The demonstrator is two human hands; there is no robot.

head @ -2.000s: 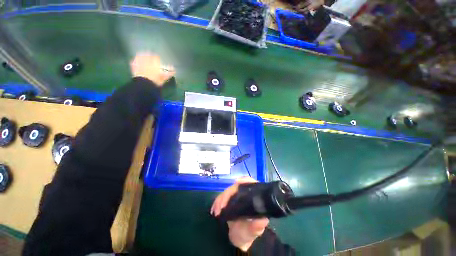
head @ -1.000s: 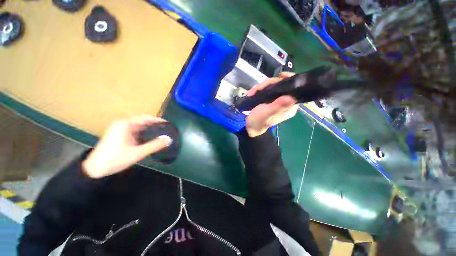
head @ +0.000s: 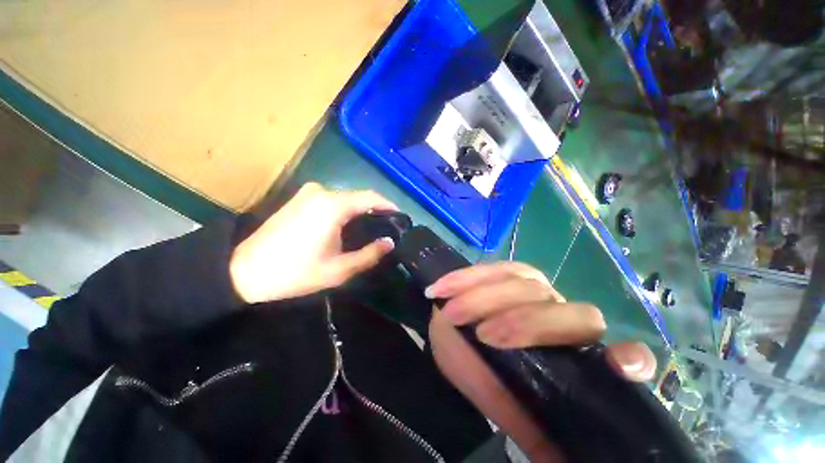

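My left hand point(head: 308, 244) holds a black round housing point(head: 373, 228) between thumb and fingers, in front of my chest. My right hand point(head: 516, 316) is wrapped around the long black electric screwdriver point(head: 570, 389). The front end of the screwdriver is right at the housing; the bit is hidden, so I cannot tell whether it touches. The silver-grey screw feeder point(head: 516, 99) stands in the blue plastic tray point(head: 384, 118), beyond my hands. Its metal outlet point(head: 474, 155) faces me.
The tan work board point(head: 181, 81) lies at the upper left. The green conveyor line point(head: 588, 145) runs down the right with several spaced housings point(head: 610, 188). Blurred shelving and clutter stand at the far right. Yellow-black floor tape point(head: 20, 282) shows at the left edge.
My right hand has brought the screwdriver from the feeder to the housing in my left hand. The left hand has raised the housing and moved it right. The view has shifted.
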